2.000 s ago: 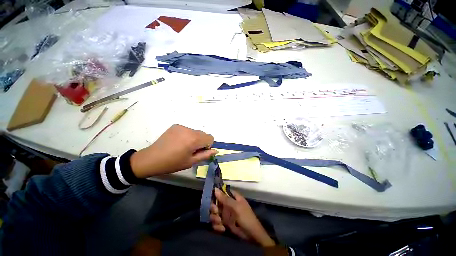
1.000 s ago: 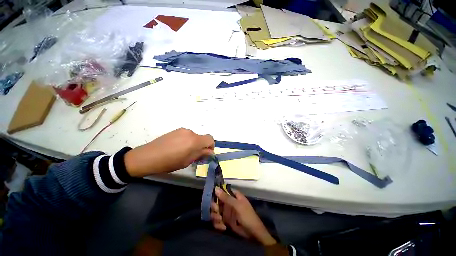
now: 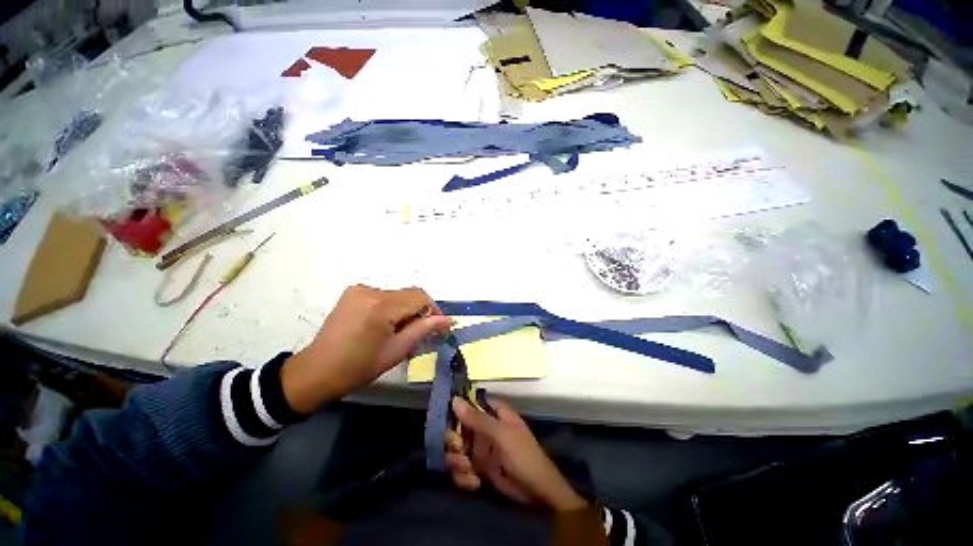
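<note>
My left hand pinches a grey-blue strip between thumb and fingers at the table's near edge. The strip's end hangs down past the edge. My right hand holds pliers with yellow and dark handles. The pliers' dark jaws point up to the strip beside my left fingertips; whether they grip it I cannot tell. A yellow card lies under the strips. A dark blue strip and more of the grey-blue strip run right across the table. Any small fitting is hidden in my fingers.
A dish of metal fittings and a crumpled clear bag lie right. Blue scraps and a marked paper sheet lie beyond. An awl-like tool, a ruler-like strip and a tan block are left. Pattern cards lie far right.
The view has shifted slightly. My left hand's fingers have changed position on the strip, with the thumb now more visible. My right hand still holds the pliers.
</note>
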